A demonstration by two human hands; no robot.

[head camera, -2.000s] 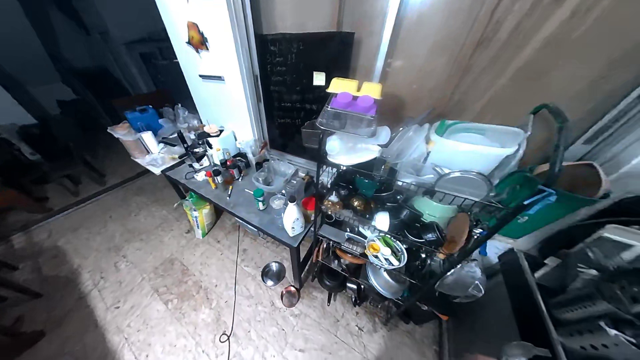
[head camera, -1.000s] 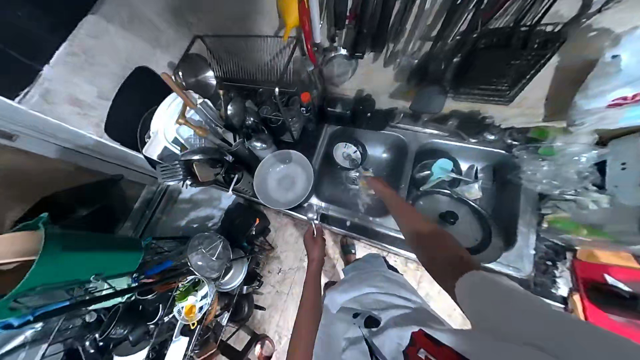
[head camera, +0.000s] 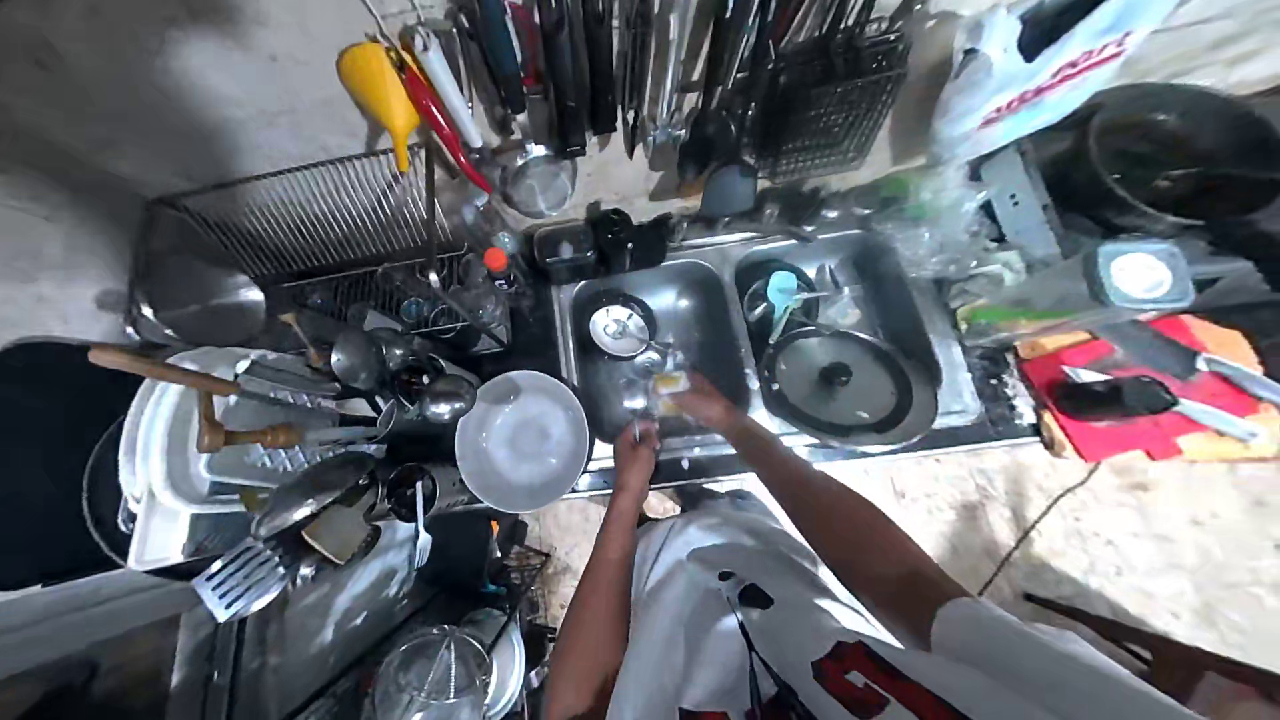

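Note:
My right hand (head camera: 698, 400) is closed around a yellow and white sponge (head camera: 671, 382) over the left basin of a stainless steel double sink (head camera: 705, 310). My left hand (head camera: 636, 447) is at that basin's front edge, fingers curled on a small metal utensil that is too blurred to name. Behind my hands a small bowl or lid with a white centre (head camera: 618, 330) lies in the basin. The right basin holds a round pan lid with a dark knob (head camera: 838, 375) and a light-blue utensil (head camera: 782, 290). Left of the sink stands a whitish bowl (head camera: 522, 441).
On the left, a white dish rack (head camera: 150, 470) holds pans and utensils, near a slotted spatula (head camera: 240, 580). Knives and a yellow funnel (head camera: 375, 90) hang behind. To the right, knives lie on a red cutting board (head camera: 1090, 400), below a large dark pot (head camera: 1170, 155).
The view has swung from the shelves and table to the sink. Since one second ago my left hand has moved from beside the whitish bowl to the left basin's front edge.

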